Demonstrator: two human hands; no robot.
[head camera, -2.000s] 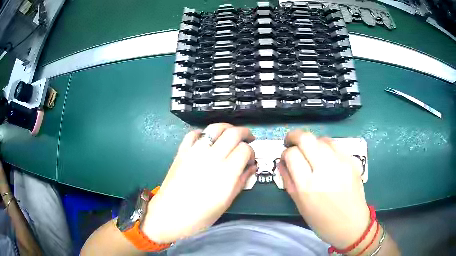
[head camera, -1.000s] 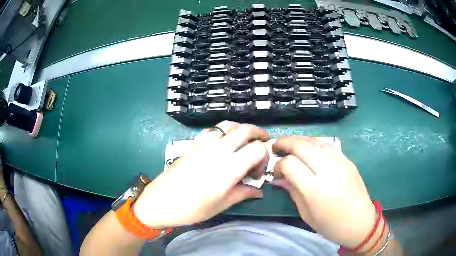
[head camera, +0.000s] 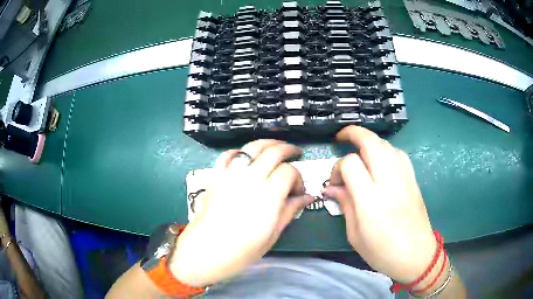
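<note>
A pale silver carrier plate lies flat on the green surface in front of me, long side across. My left hand lies over its left and middle part, thumb and fingertips pressed together near the plate's front middle. My right hand is over its right part, thumb and index fingertip pinched at the same middle spot, other fingers raised. Small toothed clips show between the fingertips. Any small part between the fingers is hidden. A dark ring pattern shows at the plate's left end.
A large dark block of stacked carriers stands right behind my hands. Tweezers lie at right. Loose carriers lie at far upper right. A white rail crosses behind. A black knob is at left. Another person's arm shows at lower left.
Over the two seconds the plate has moved left under my hands. The stack appears slightly further left in view. My right hand's fingers are now more raised and spread than one second ago.
</note>
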